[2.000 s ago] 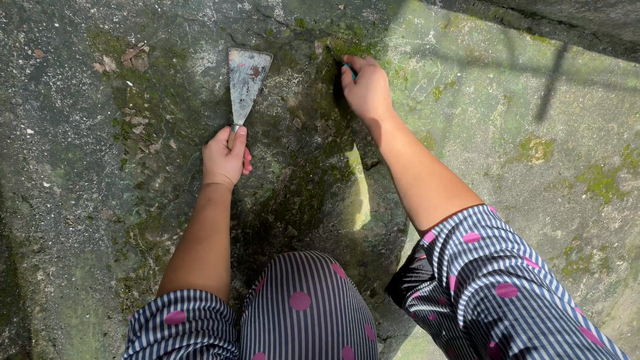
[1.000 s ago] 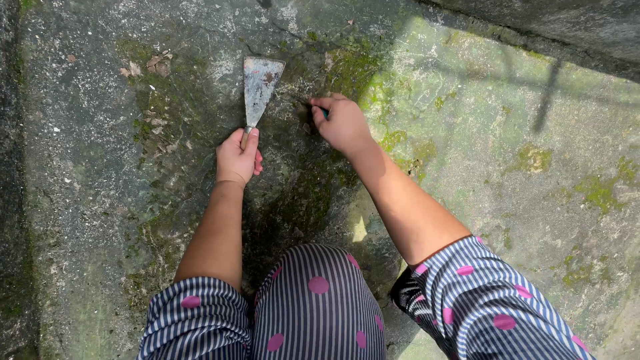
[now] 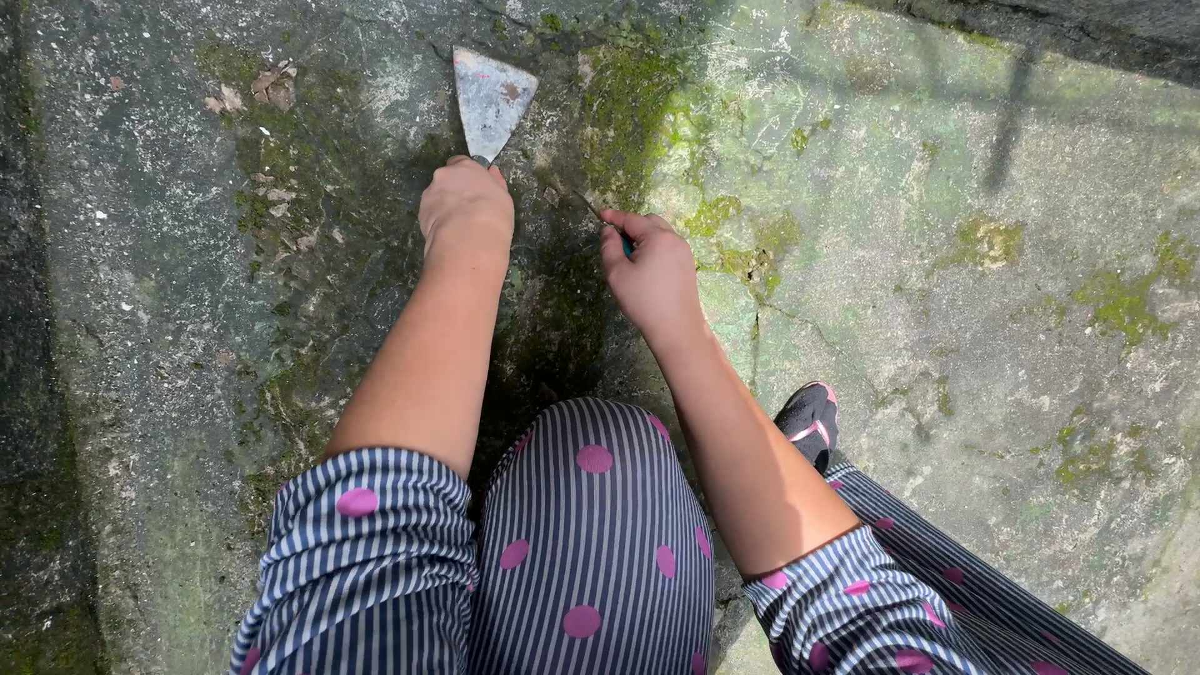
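Observation:
My left hand [image 3: 467, 204] grips the handle of a putty knife [image 3: 494, 103], its wide, worn metal blade pointing up and away from me over the mossy concrete. To the right, my right hand [image 3: 654, 267] is closed around a thin tool [image 3: 590, 205] with a teal part showing between the fingers; its slim dark tip points up and left. The tool's exact kind cannot be told. Green moss [image 3: 630, 122] grows on the concrete floor [image 3: 900, 187] just above my right hand.
Dry leaves [image 3: 274, 86] lie at the upper left. A concrete ledge or wall [image 3: 1106, 28] runs along the top right corner. My knee [image 3: 595, 534] is between my arms, and my shoe [image 3: 810, 424] rests at the right. Cracks and moss patches mark the floor.
My right hand has moved down and toward me, away from the upper moss. The putty knife's blade has turned, its top edge now slanting down to the right. My shoe has come into view.

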